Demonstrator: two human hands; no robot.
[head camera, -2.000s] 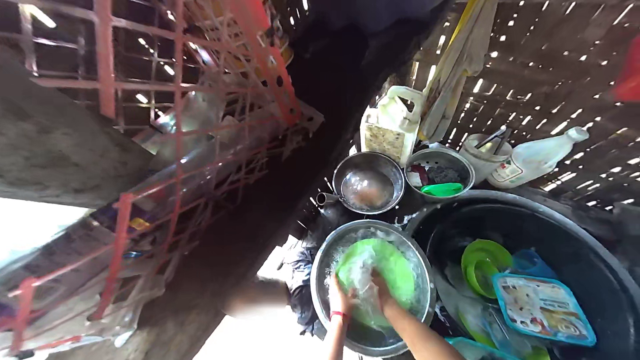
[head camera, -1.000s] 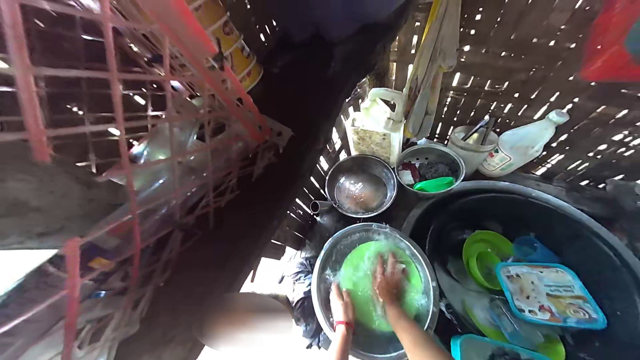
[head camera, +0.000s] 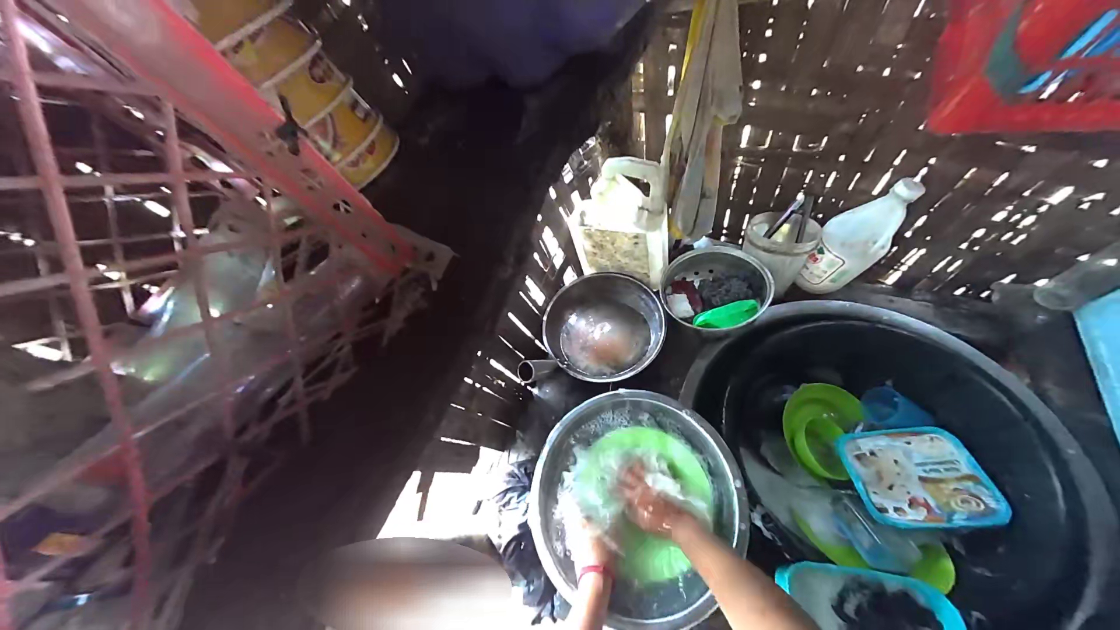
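Note:
A round metal basin (head camera: 733, 525) of sudsy water holds a light-green plate (head camera: 691, 459). My right hand (head camera: 649, 506) lies spread over the plate among white foam, and a whitish lump, perhaps a scrubber or suds, shows by its fingers. At the plate's left side is my left hand (head camera: 593, 542), with a red band at the wrist; foam and glare hide its fingertips, so its hold is unclear. Just behind the basin stands a metal pot with a hollow handle (head camera: 535, 370) and cloudy water (head camera: 604, 337) inside.
To the right, a large black tub (head camera: 1032, 411) holds green bowls (head camera: 822, 411), a blue cup (head camera: 894, 409) and a plastic container lid (head camera: 927, 477). Behind are a metal strainer bowl (head camera: 759, 262), a cut jug (head camera: 621, 236) and a white bottle (head camera: 862, 236). Red plastic lattice (head camera: 262, 131) rises at left.
My right hand has shifted across the green plate, toward its left part. My left hand stays at the plate's left side. The foam has moved about in the basin.

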